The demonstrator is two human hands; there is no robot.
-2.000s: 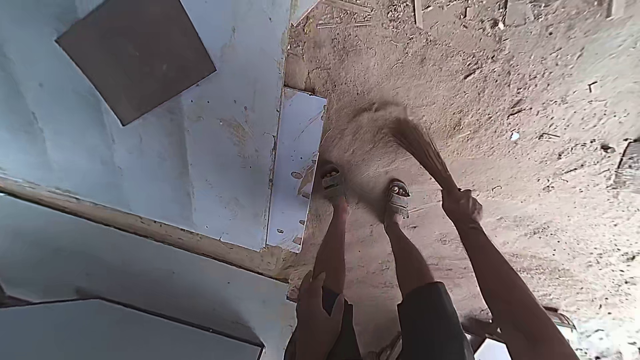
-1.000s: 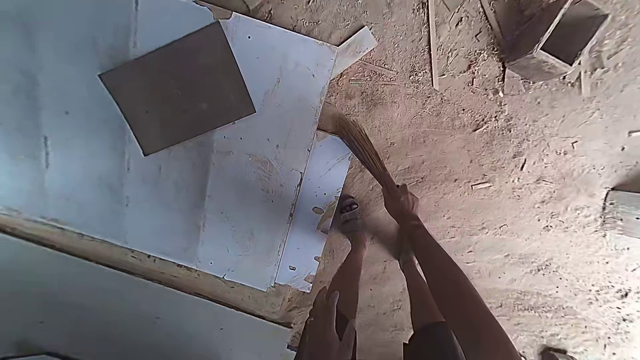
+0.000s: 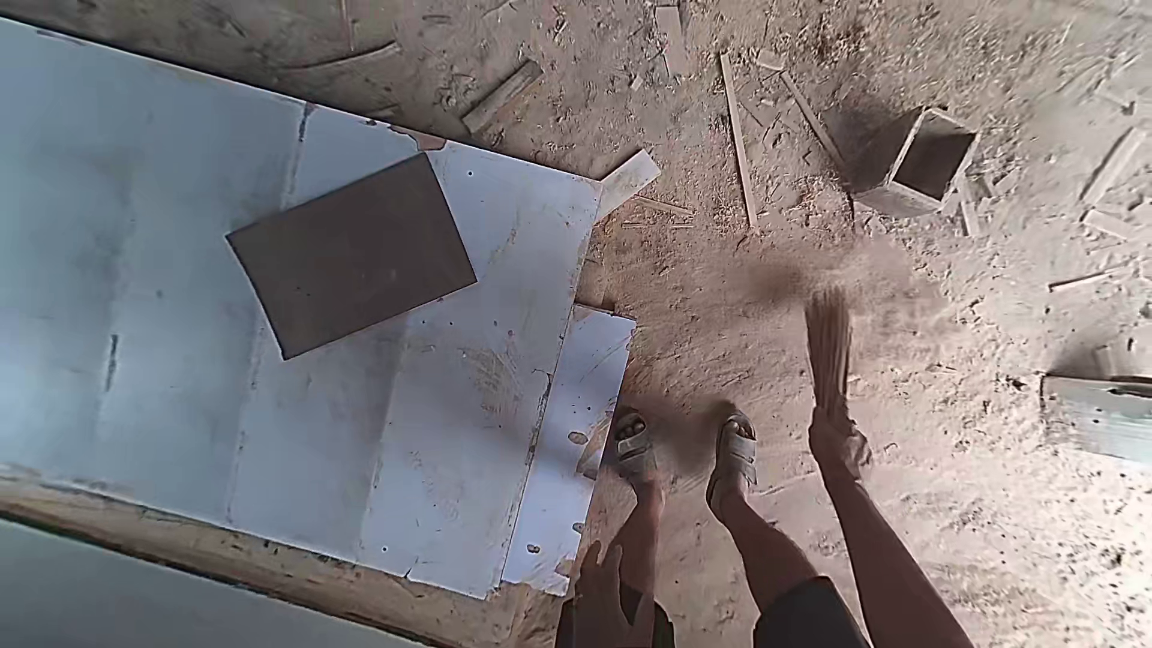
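Note:
A bundled-bristle hand broom (image 3: 828, 351) is gripped in my right hand (image 3: 839, 443), its bristles pointing away from me over the dusty floor (image 3: 702, 333). Reddish dust blurs the ground around the broom's tip. My left hand (image 3: 612, 598) hangs over my left thigh, fingers apart, holding nothing. Both my feet, in strapped sandals (image 3: 740, 454), stand on the floor between the broom and a white-faced board.
White-faced boards (image 3: 450, 378) lie to the left, with a brown rectangular panel (image 3: 351, 256) on top. An open wooden box (image 3: 931, 162) and wood strips (image 3: 738, 139) lie ahead. Another pale board (image 3: 1098, 414) is at far right.
The broom and my right hand have swung right, away from the edge of the white boards. The view has shifted, bringing more of the floor ahead into sight.

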